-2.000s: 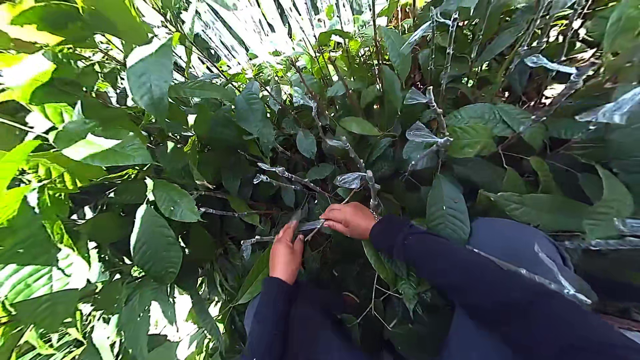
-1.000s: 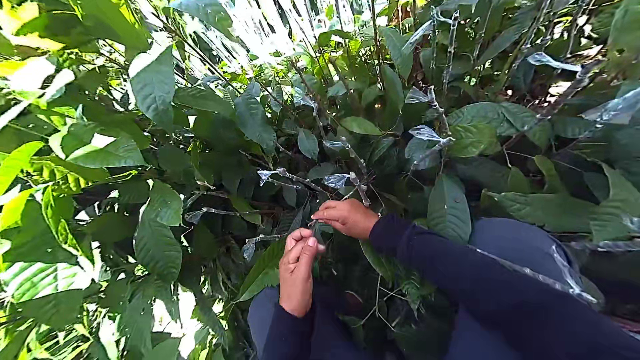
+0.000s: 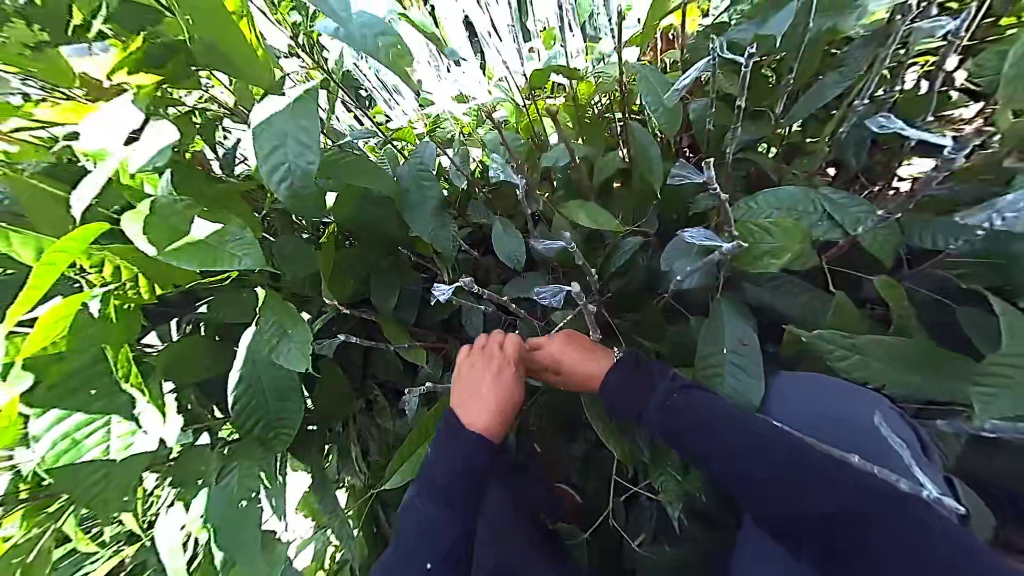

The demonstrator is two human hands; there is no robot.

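My left hand [image 3: 486, 386] and my right hand [image 3: 570, 360] meet at the middle of the view, backs up, fingertips touching or nearly so. Their fingers are curled, and what lies between them is hidden. Just above them stand a cut stem wrapped in clear plastic film [image 3: 586, 310] and a slanting wrapped stem [image 3: 498, 298], each with a loose tuft of film at its tip. Left of my left hand a shorter wrapped stem [image 3: 432, 388] pokes out of the leaves.
Broad green leaves [image 3: 272, 376] crowd the left side. More film-wrapped stems [image 3: 720, 196] rise at the upper right. My knee in grey cloth [image 3: 832, 408] is at the lower right, with a wrapped stem [image 3: 864, 464] crossing in front of it. Thin bare twigs [image 3: 614, 500] hang below my hands.
One second ago my left hand was turned with its fingers raised, a little apart from the right. It has now turned back-up and come against my right hand, which has stayed nearly in place.
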